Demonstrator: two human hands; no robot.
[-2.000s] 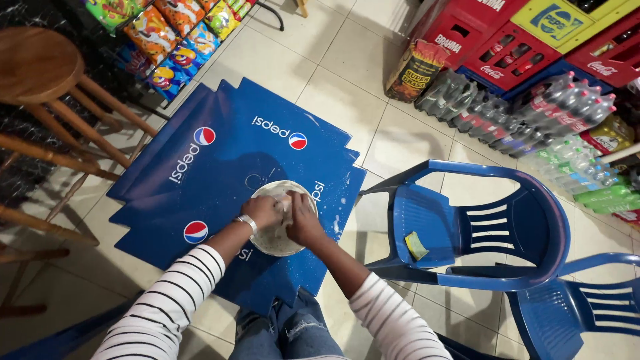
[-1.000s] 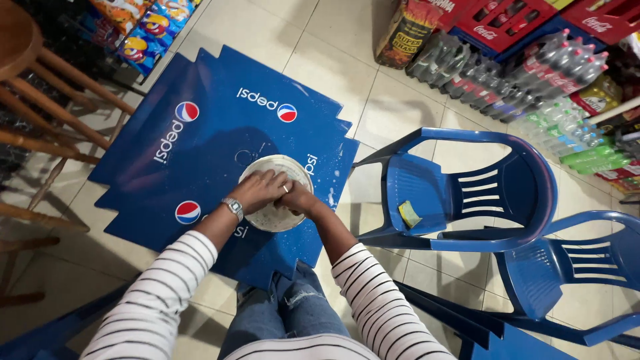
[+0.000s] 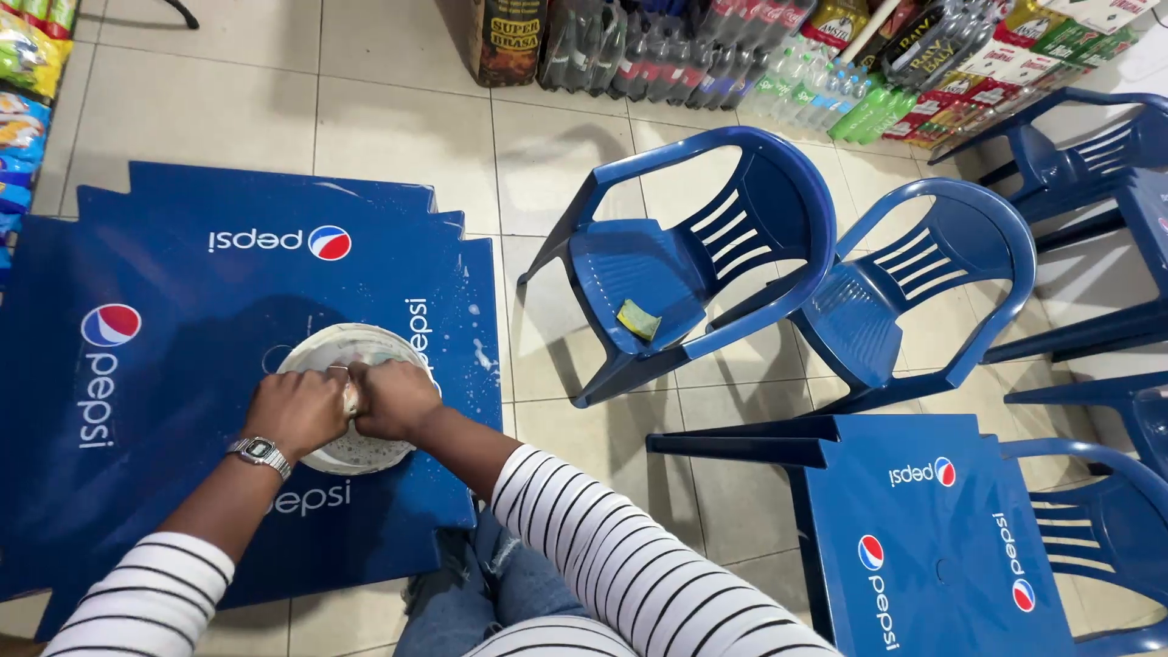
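A round white tub (image 3: pixel 360 461) with speckled liquid stands on a blue plastic Pepsi table (image 3: pixel 219 205). Over it my left hand (image 3: pixel 299 409) and my right hand (image 3: pixel 394 399) meet, both closed around a pale, wet, wrung-up cloth (image 3: pixel 350 398), of which only a small part shows between the fingers. Whitish suds and drops lie on the table's surface to the right of the tub. A yellow-green sponge (image 3: pixel 638 320) rests on the seat of the nearest blue plastic chair.
Blue armchairs (image 3: pixel 671 265) (image 3: pixel 931 274) stand to the right of the table. A second Pepsi table (image 3: pixel 940 547) is at lower right. Packs of bottles (image 3: pixel 657 55) and a charcoal bag (image 3: pixel 509 41) line the back; snack bags (image 3: pixel 23 137) hang at the left edge.
The view has swung to the right, bringing in the second table and more chairs. Both hands stay together over the tub.
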